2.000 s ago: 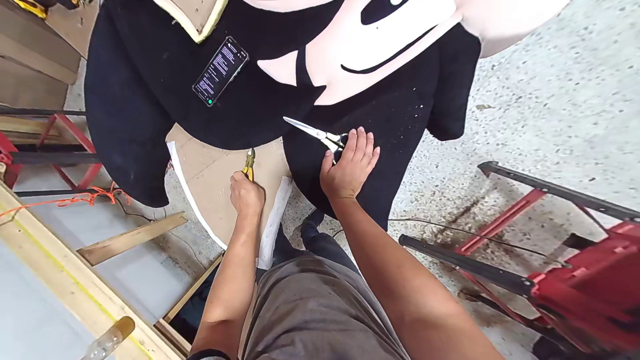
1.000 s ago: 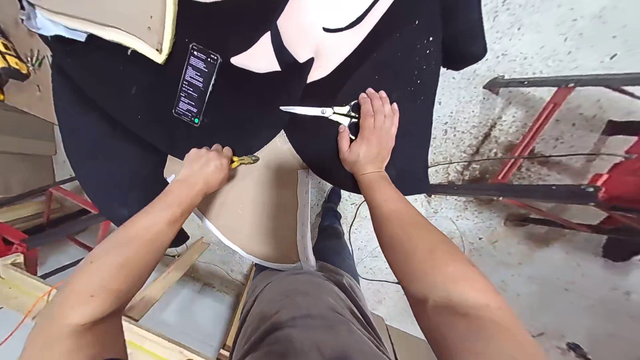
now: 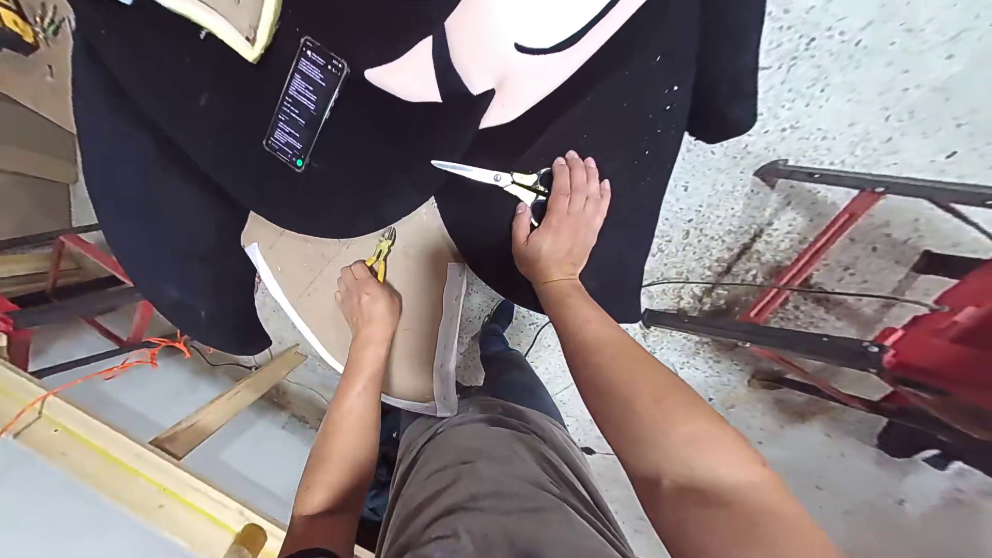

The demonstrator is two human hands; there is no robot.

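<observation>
My left hand [image 3: 367, 301] grips the yellow handles of a pair of diagonal cutters [image 3: 382, 249], jaws pointing away from me, over a tan panel [image 3: 415, 310] edged with pale strips. My right hand [image 3: 568, 221] lies palm down on black fabric [image 3: 364, 178], its fingers over the black handles of metal scissors [image 3: 484, 173]. The scissor blades point left and look closed. Whether the fingers grip the handles cannot be told. A phone [image 3: 306, 103] with a lit screen rests on the black fabric, left of a pink and white shape [image 3: 496, 58].
A red and black stand [image 3: 810, 256] is on the speckled floor at the right, with a thin cable near it. Wooden boards [image 3: 225, 403], an orange cord [image 3: 147, 350] and another red frame [image 3: 101, 260] are at the left. A yellow-edged panel [image 3: 260, 46] lies at the top.
Since one second ago, my left hand has moved with the cutters onto the middle of the tan panel, and the cutters now point away from me. My right hand stays by the scissors.
</observation>
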